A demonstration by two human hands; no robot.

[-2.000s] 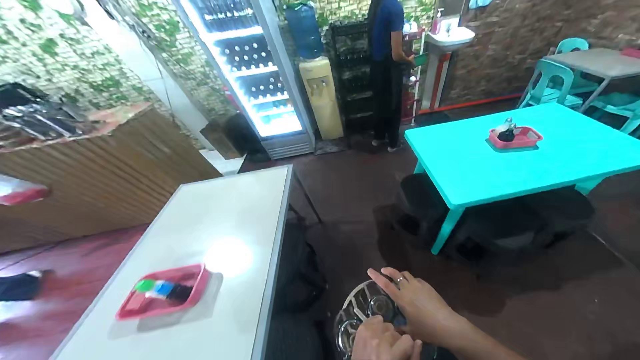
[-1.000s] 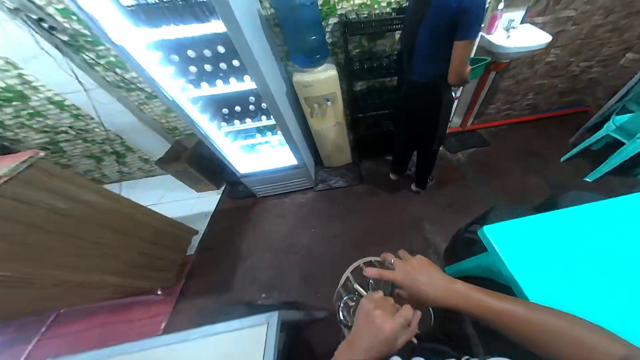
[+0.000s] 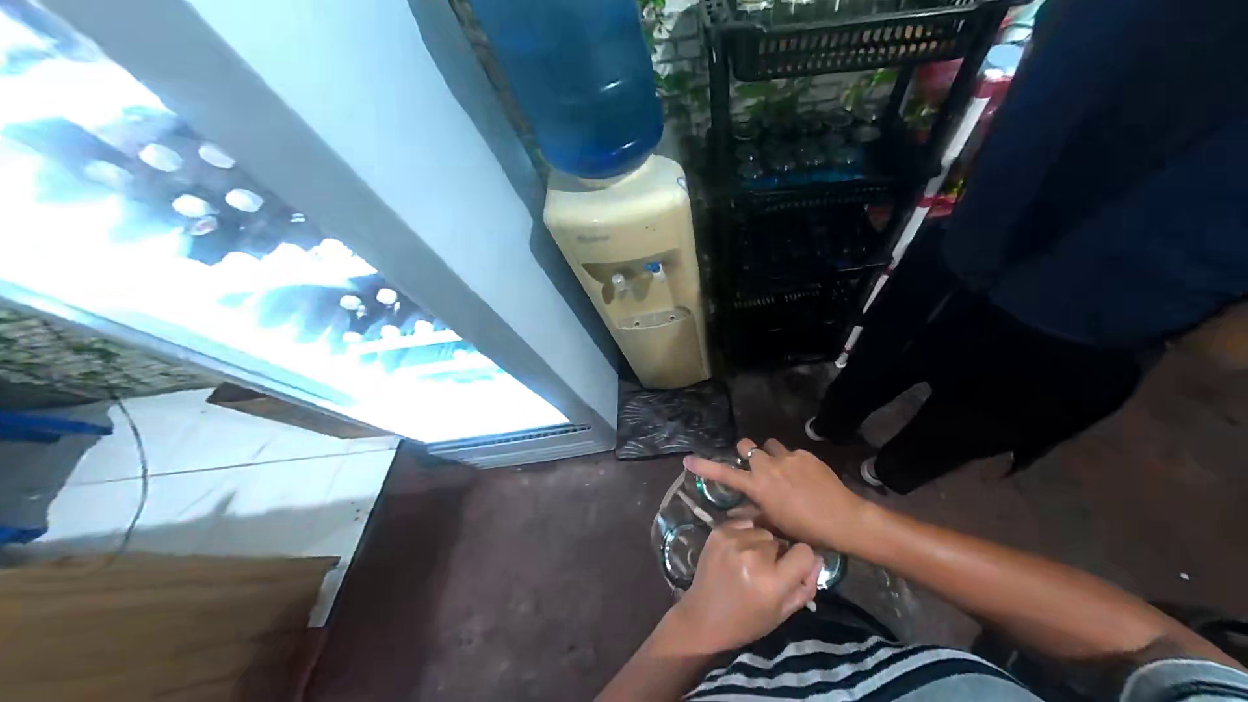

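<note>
A round, see-through carrier or tray [image 3: 671, 507], its exact kind unclear, is low in front of me with several clear drinking glasses in it. My left hand [image 3: 749, 575] is closed in a fist over it, around a pale bar that seems to be its handle. Just beyond, my right hand [image 3: 795, 492], with a ring on one finger, lies over the carrier's far side. Its index finger stretches across the rim of a glass [image 3: 720, 486]; the other fingers are partly hidden. One glass [image 3: 682, 554] shows left of my fist, and another's edge shows at the right, below my wrist.
A lit glass-door drinks fridge [image 3: 507, 390] stands at the left. Beside it is a cream water dispenser [image 3: 643, 283] with a blue bottle, a dark mat [image 3: 675, 419] at its foot. Behind are black crate shelves [image 3: 809, 195]. A person in dark clothes [image 3: 1053, 244] stands close at right.
The view has moved forward toward the fridge and dispenser, and the tables have left it. My hands stay at the carrier. The person at the right now appears much nearer.
</note>
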